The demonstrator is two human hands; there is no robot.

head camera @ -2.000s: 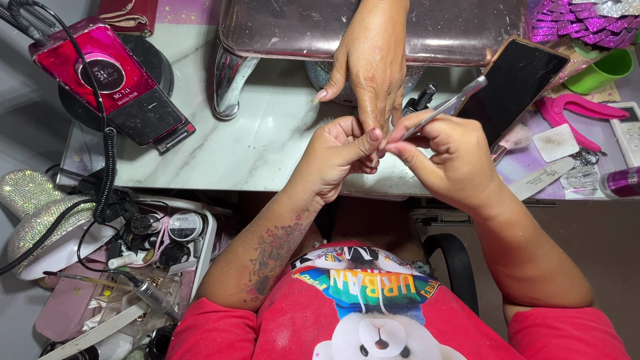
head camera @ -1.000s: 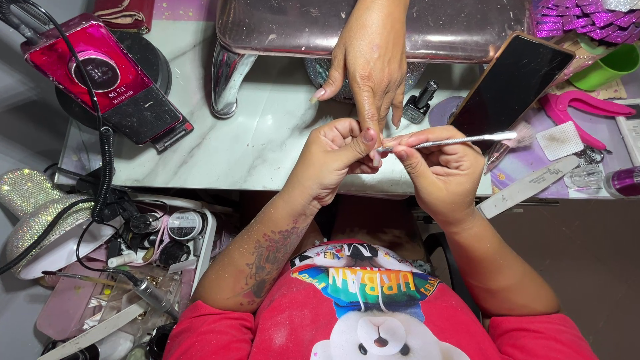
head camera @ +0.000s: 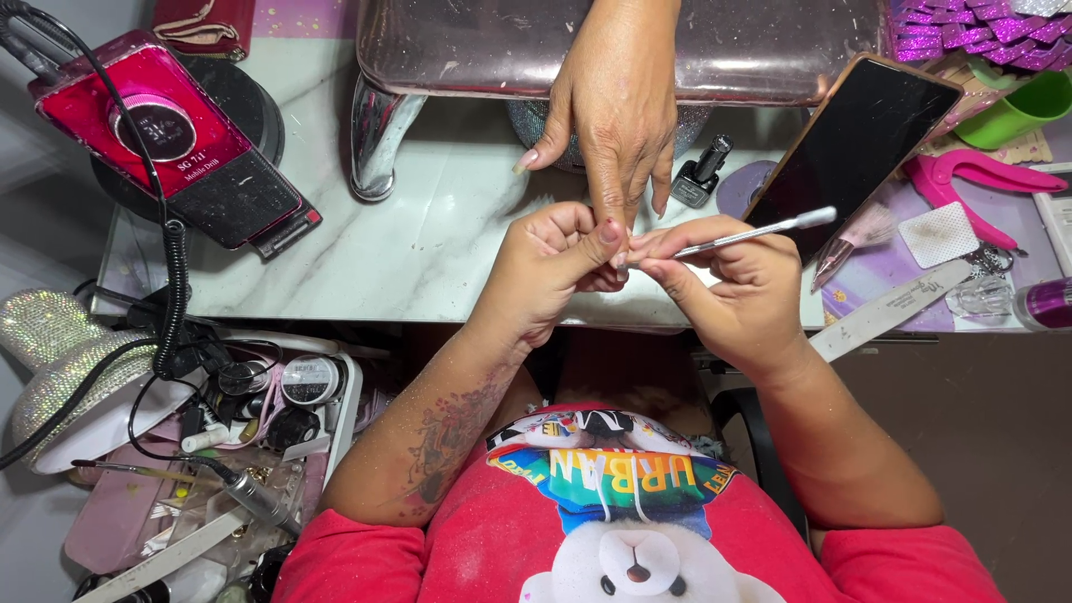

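Observation:
Another person's hand [head camera: 621, 117] reaches down from the top of the view, over the edge of a padded armrest [head camera: 486, 50]. My left hand [head camera: 557, 260] grips a fingertip of that hand between thumb and fingers. In my right hand [head camera: 724, 280] is a slim metal cuticle pusher [head camera: 754, 233], pinched between thumb and fingers, its flat end pointing up to the right. The tool's working end is by the held fingernail, partly hidden by my fingers. A small red spot shows near my left thumb tip.
A nail drill unit [head camera: 155, 130] stands at left. Right of the hands are a black polish bottle [head camera: 702, 173], a smartphone [head camera: 850, 151], a brush [head camera: 854, 239], a nail file [head camera: 892, 308] and a pink clipper-like tool [head camera: 963, 188]. A cluttered tray [head camera: 347, 410] sits at lower left.
My right hand has turned, so the tool's free end points less steeply upward than two seconds ago. My left hand keeps its grip on the other person's finger.

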